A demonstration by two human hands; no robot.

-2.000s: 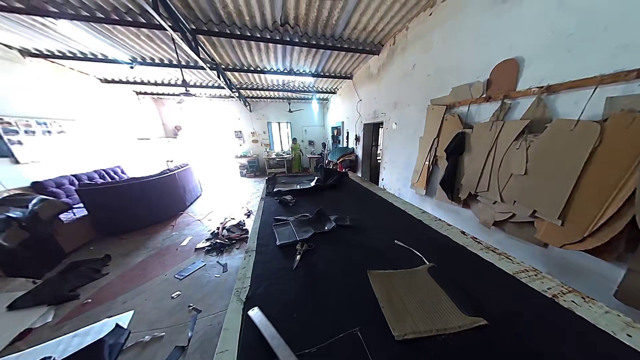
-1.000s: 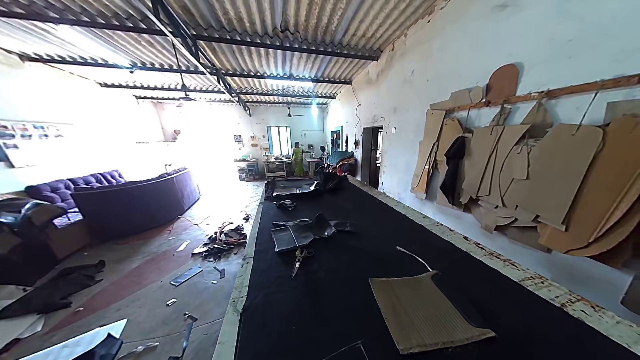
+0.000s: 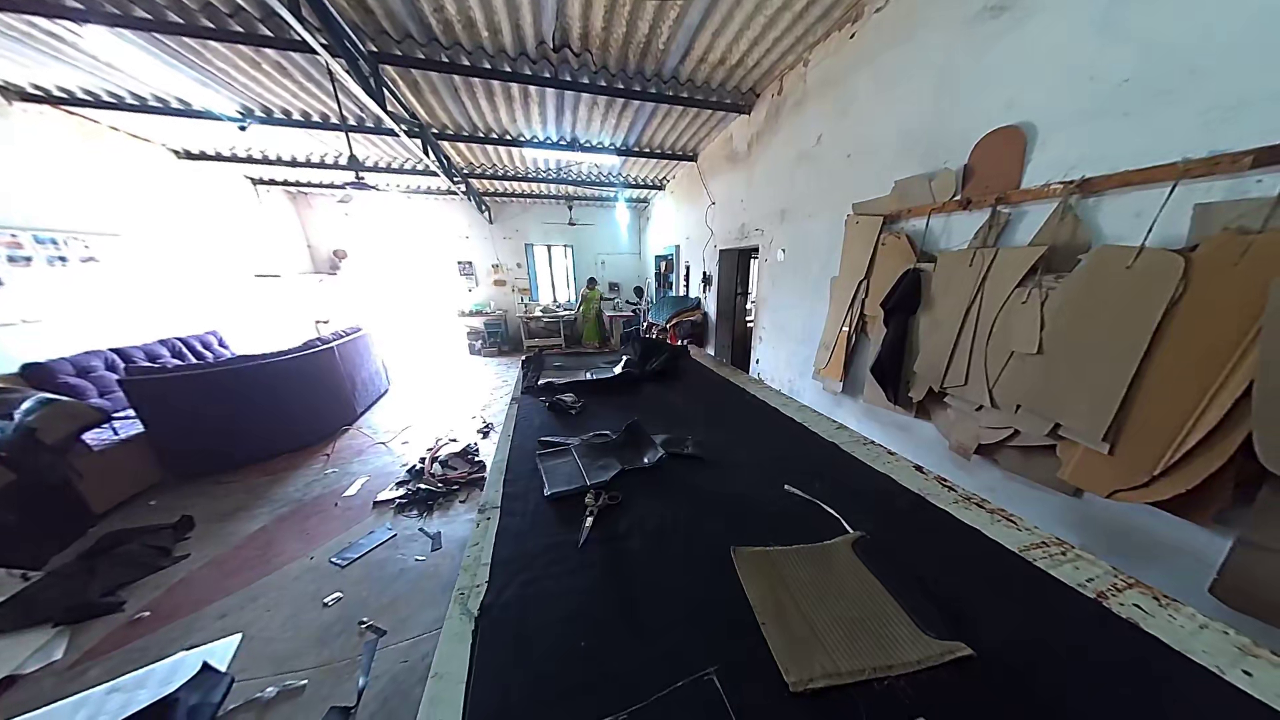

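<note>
Neither my left hand nor my right hand shows in the head view. Black fabric (image 3: 640, 600) covers a long table in front of me. A tan ribbed fabric piece (image 3: 835, 610) with a light cord lies on it at the right, and light lines mark the cloth at the bottom edge. Scissors (image 3: 593, 512) rest with their blades toward me, close to a folded shiny black sheet (image 3: 600, 458). Farther along are a small black scrap (image 3: 562, 402) and a larger heap of dark sheet material (image 3: 600, 368).
Cardboard patterns (image 3: 1090, 340) hang along the right wall. A purple curved sofa (image 3: 260, 400) stands at the left. Dark scraps (image 3: 440, 475), a flat strip (image 3: 363, 546) and a white sheet (image 3: 170, 680) lie on the floor. A person (image 3: 591, 312) stands at the far end, near another person.
A pale straight strip, seen on the black fabric at the bottom edge two seconds ago, is out of view now. The view has shifted slightly.
</note>
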